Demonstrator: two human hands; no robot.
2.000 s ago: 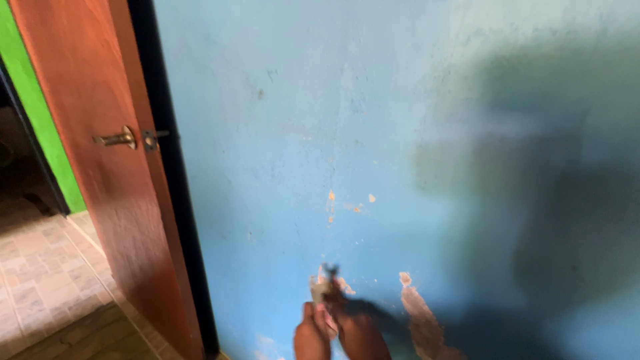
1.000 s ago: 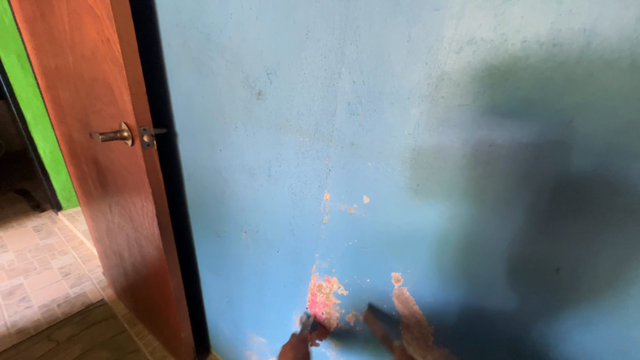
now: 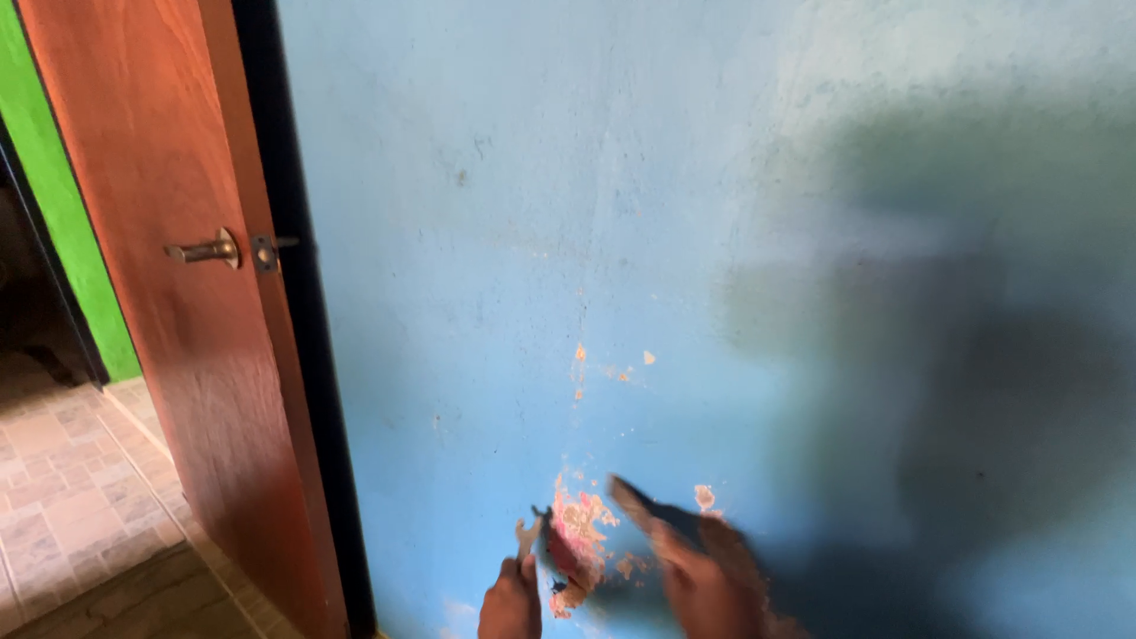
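At the bottom of the head view, my left hand [image 3: 510, 599] is closed around an open-end wrench [image 3: 527, 536], its forked end pointing up close to the blue painted wall [image 3: 497, 355]. My right hand [image 3: 710, 586], blurred, grips a narrow dark tool [image 3: 632, 499] of unclear kind, tilted up to the left. Between the two hands lies a chipped patch [image 3: 581, 524] with pink and tan layers exposed. Smaller bare spots [image 3: 650, 358] show above it, and another chipped area [image 3: 705, 497] is beside my right hand.
An orange-brown wooden door [image 3: 213, 399] with a brass lever handle [image 3: 204, 251] stands at the left. Beyond it are a green wall [image 3: 67, 204] and a tiled floor [image 3: 62, 479]. Dark shadows fall on the blue wall at the right.
Two seconds ago both hands were close together over the chipped patch; now they are apart, one on each side of it. More of the patch shows.
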